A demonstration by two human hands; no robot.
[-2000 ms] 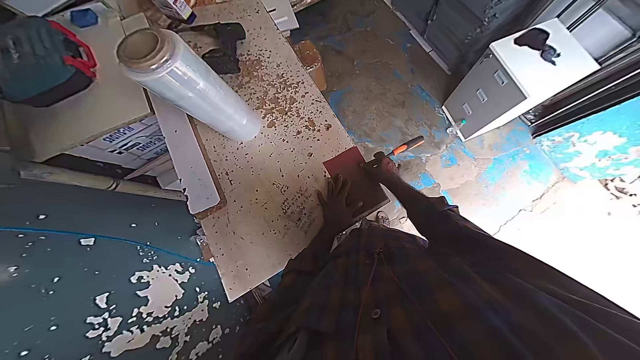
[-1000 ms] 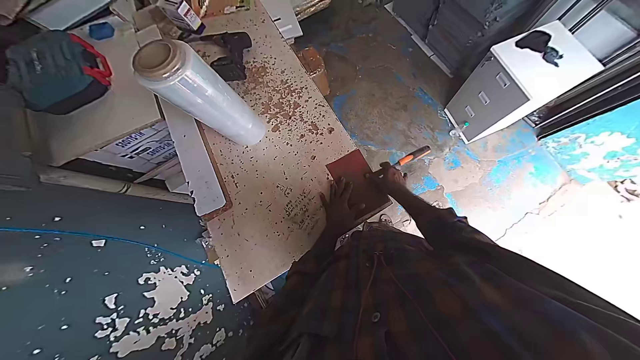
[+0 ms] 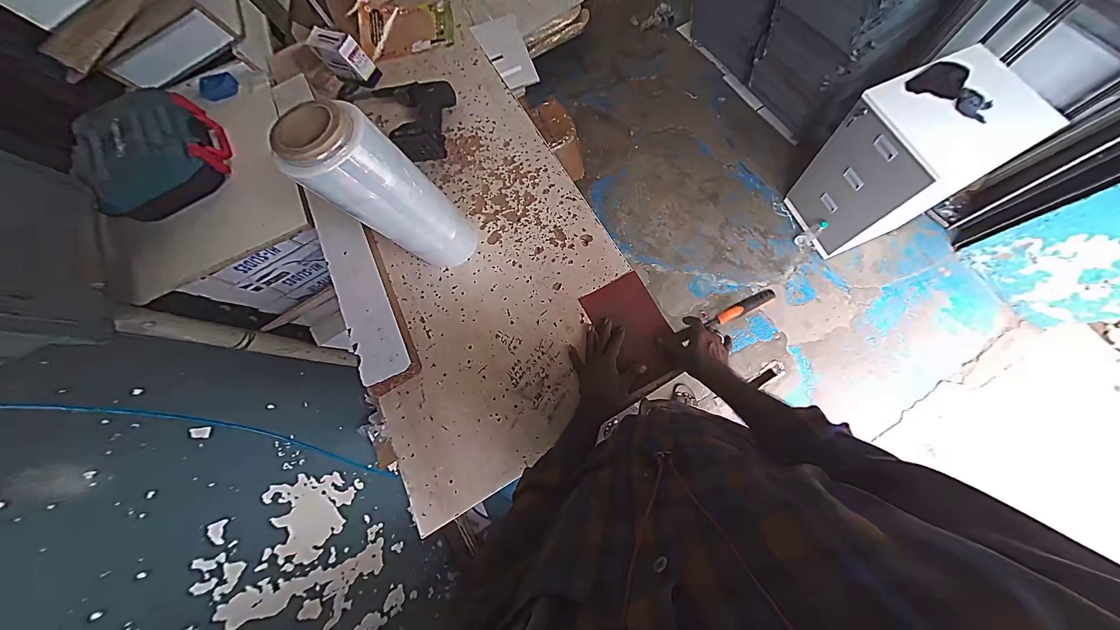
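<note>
A reddish-brown flat sheet (image 3: 626, 311) lies at the right edge of the pale workbench (image 3: 472, 437). My left hand (image 3: 605, 363) rests on the sheet's near left part, palm down with fingers spread. At the sheet's right edge, my right hand (image 3: 700, 347) is closed around a hand tool (image 3: 745, 306) with an orange and black handle, which sticks out beyond the bench edge. The tool's working end is hidden by the hand. Faint dark markings cover the bench surface left of my left hand.
A roll of clear stretch film (image 3: 376, 184) and a black cordless drill (image 3: 424, 114) lie farther back, near scattered brown debris (image 3: 512, 206). A dark tool case (image 3: 149, 153) sits at far left. Beyond the bench, a drawer cabinet (image 3: 875, 175) stands on the floor.
With the tool still in it, my right hand has moved slightly toward my body along the sheet's right edge. My left hand remains on the sheet.
</note>
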